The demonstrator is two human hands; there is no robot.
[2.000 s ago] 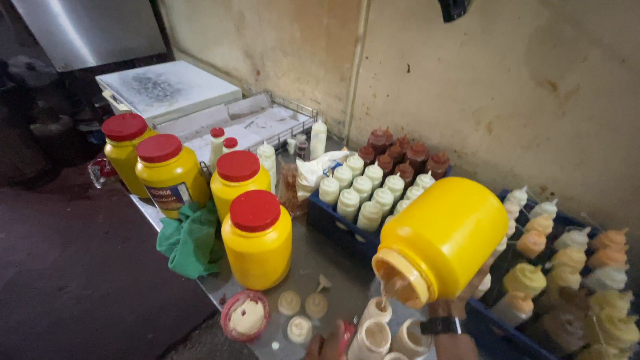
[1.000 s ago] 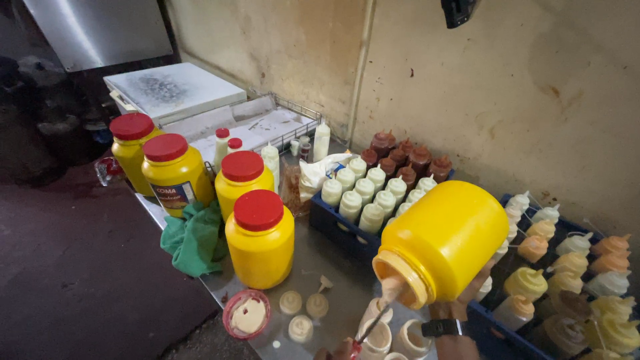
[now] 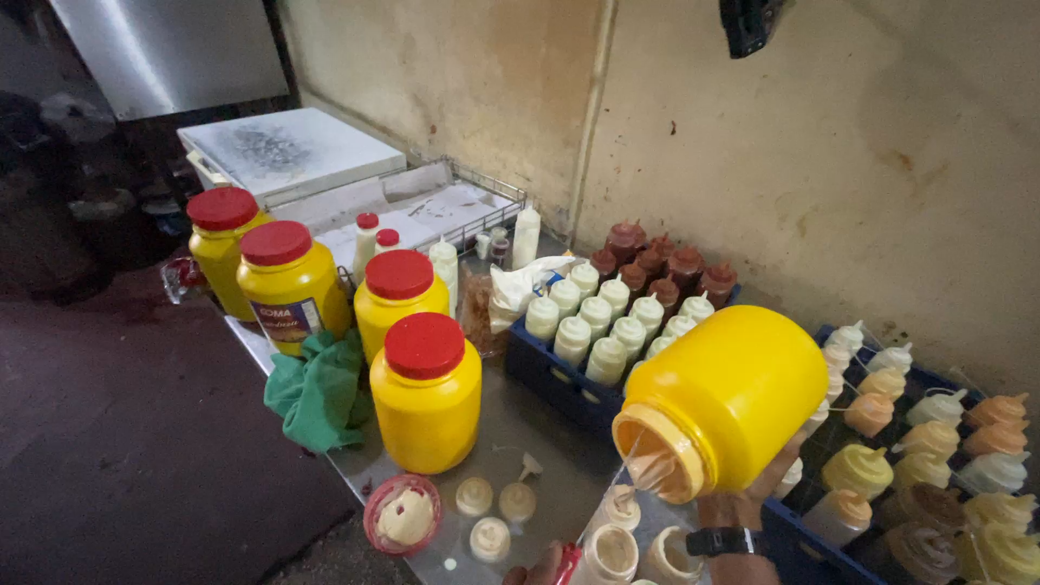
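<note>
My right hand (image 3: 756, 491), with a dark band on its wrist, holds up a large yellow plastic jar (image 3: 731, 398) tipped on its side. Pinkish sauce shows in the jar's open mouth, which points down and left. Below the mouth stand uncapped squeeze bottles (image 3: 611, 552), one holding sauce near its rim, and another (image 3: 674, 552) beside my wrist. At the bottom edge my left hand (image 3: 536, 569), mostly out of view, grips a red handle (image 3: 567, 562); a thin blade or rod seems to run up from it to the jar's mouth. Nozzle caps (image 3: 490, 538) and a red lid smeared with sauce (image 3: 403, 515) lie to the left.
Several closed yellow jars with red lids (image 3: 425, 398) stand left, by a green cloth (image 3: 321, 390). Blue crates (image 3: 569, 390) of filled squeeze bottles stand behind and right (image 3: 853, 536). A wire tray (image 3: 479, 219) and a white chest (image 3: 292, 154) are farther back, along the wall.
The yellow jar stays tipped over the bottles. A stream of sauce seen falling from its mouth one second ago has thinned. My left hand, with the red handle, has shifted slightly.
</note>
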